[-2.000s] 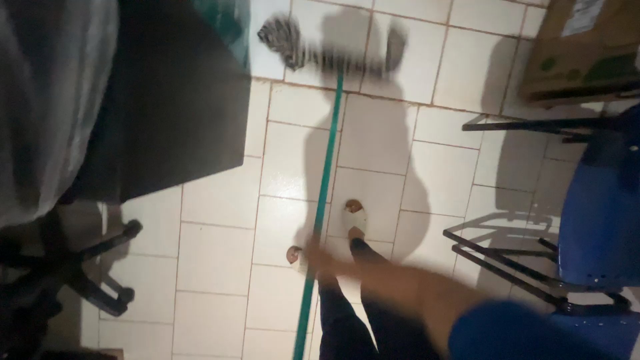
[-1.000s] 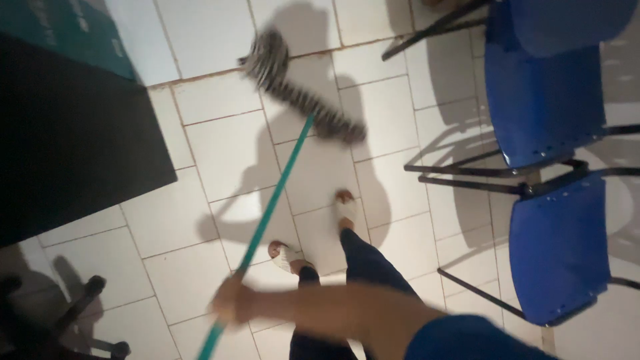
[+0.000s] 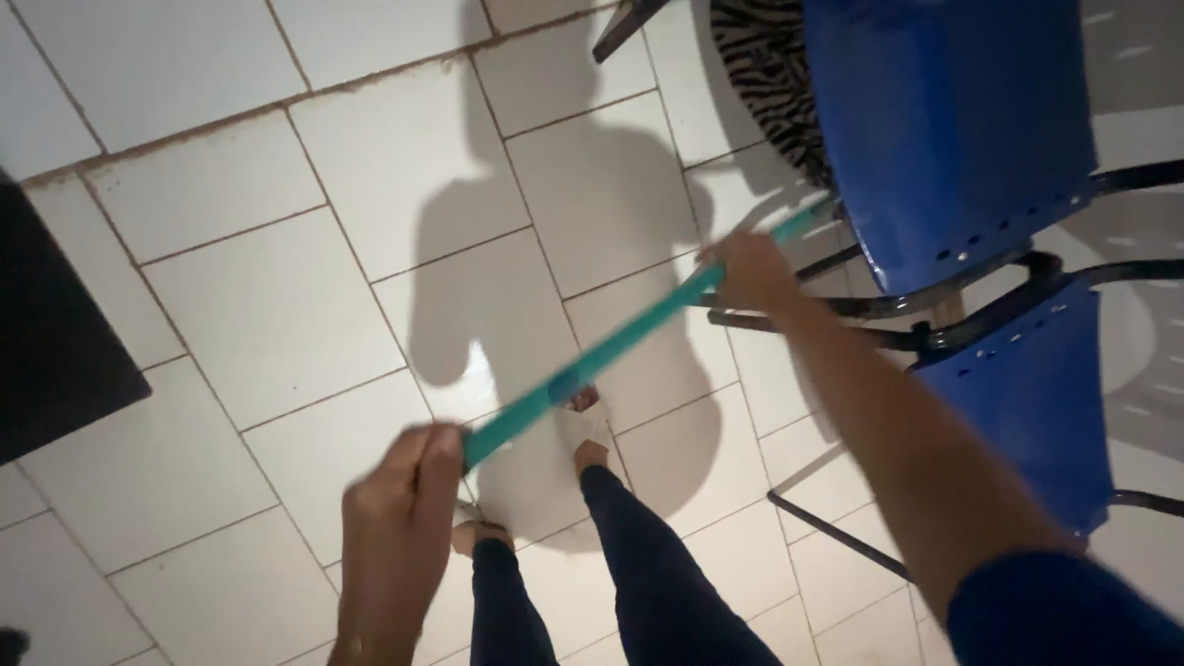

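Observation:
A green pole (image 3: 610,347) slants across the view from lower left to upper right. My left hand (image 3: 407,509) grips its near end, fingers wrapped around it. Farther along, beside the chairs, my right hand (image 3: 751,270) is closed on the same pole. Past that hand the pole runs toward a black-and-white striped cloth (image 3: 772,88) on the tiled floor. The cloth is partly hidden by the seat of a blue chair, and the joint between pole and cloth cannot be made out.
Two blue plastic chairs (image 3: 953,120) (image 3: 1027,407) with black metal legs stand on the right. A dark flat-sided object (image 3: 55,333) juts in at the left edge. My feet are on the white floor tiles (image 3: 250,314), below the pole.
The striped cloth has moved from the open tiles to beside and partly under a chair on the right. My left hand has come into view on the pole. The view has shifted.

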